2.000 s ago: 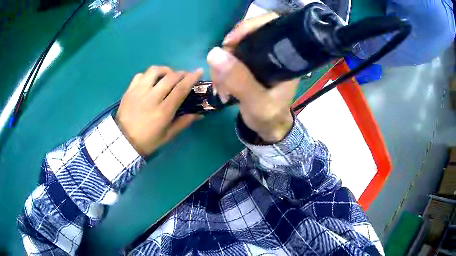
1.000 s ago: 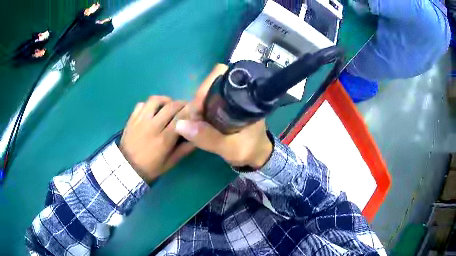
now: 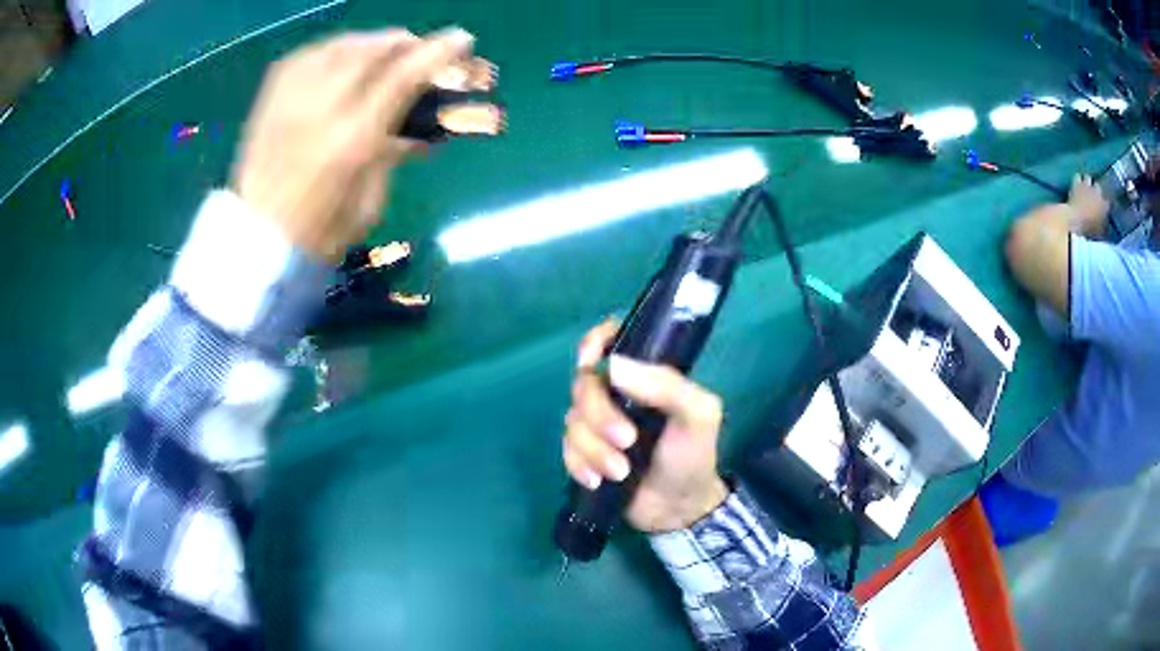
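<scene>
My left hand (image 3: pixel 318 134), blurred, is at the upper left with its fingers around a black connector body (image 3: pixel 433 115), whose copper-coloured ends stick out to the right. My right hand (image 3: pixel 655 439) grips the black electric screwdriver (image 3: pixel 674 318), its cord end up and its thin bit pointing down to the lower left, touching nothing. Another black connector (image 3: pixel 363 293) with copper ends lies on the green surface below my left hand, partly behind my sleeve.
Two leads with blue and red tips (image 3: pixel 649 134) and black bodies lie at the top centre. A white-grey screw feeder (image 3: pixel 814 439) stands right of my right hand, with an orange-rimmed tray (image 3: pixel 986 572) beyond it. A co-worker's arm (image 3: pixel 1049 261) is at the right.
My hands have parted. My left hand has moved up and away with the connector body; my right hand has tilted the screwdriver away from it. The view has shifted, showing more leads and the feeder.
</scene>
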